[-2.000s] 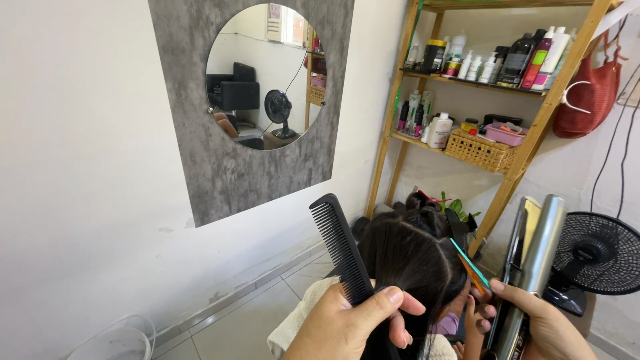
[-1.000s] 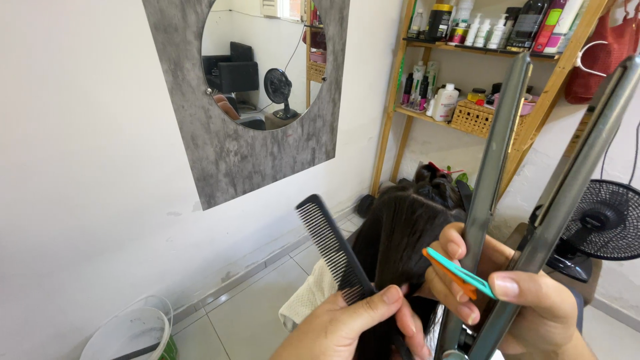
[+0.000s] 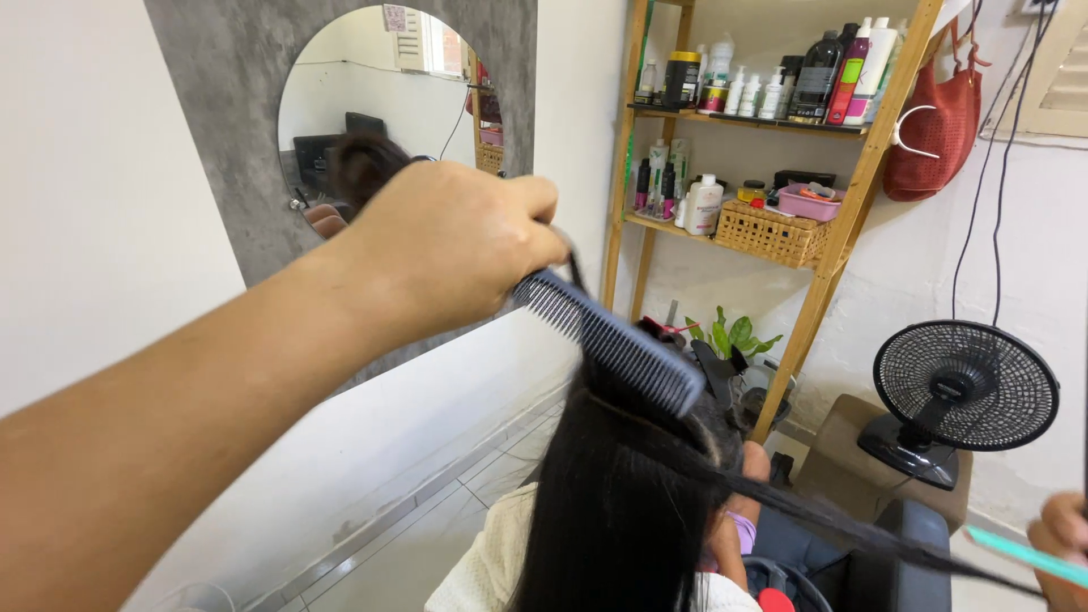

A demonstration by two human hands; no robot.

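My left hand [image 3: 463, 234] is closed on a black comb [image 3: 612, 340], its teeth over the parted dark hair [image 3: 620, 501] of a seated person. A thin strand seems to run up to my left fingers. My right hand [image 3: 1061, 531] is cut off by the right edge, with a teal sectioning clip [image 3: 1024, 554] at its fingers. A long lock of hair [image 3: 841, 523] stretches from the head toward that hand; whether the fingers pinch it is hidden. A dark hair clip [image 3: 721, 374] sits on the far side of the head. The flat iron is barely, if at all, visible at the right edge.
A wooden shelf [image 3: 820, 280] with bottles and a wicker basket [image 3: 769, 234] stands behind the head. A black fan [image 3: 965, 387] rests on a brown stool [image 3: 837, 446]. A round mirror [image 3: 382, 76] hangs at left, and a red bag [image 3: 935, 127] at right.
My left hand has moved up with the comb, over the top of the head. My right hand has moved to the far right. A long lock now stretches out from the head.
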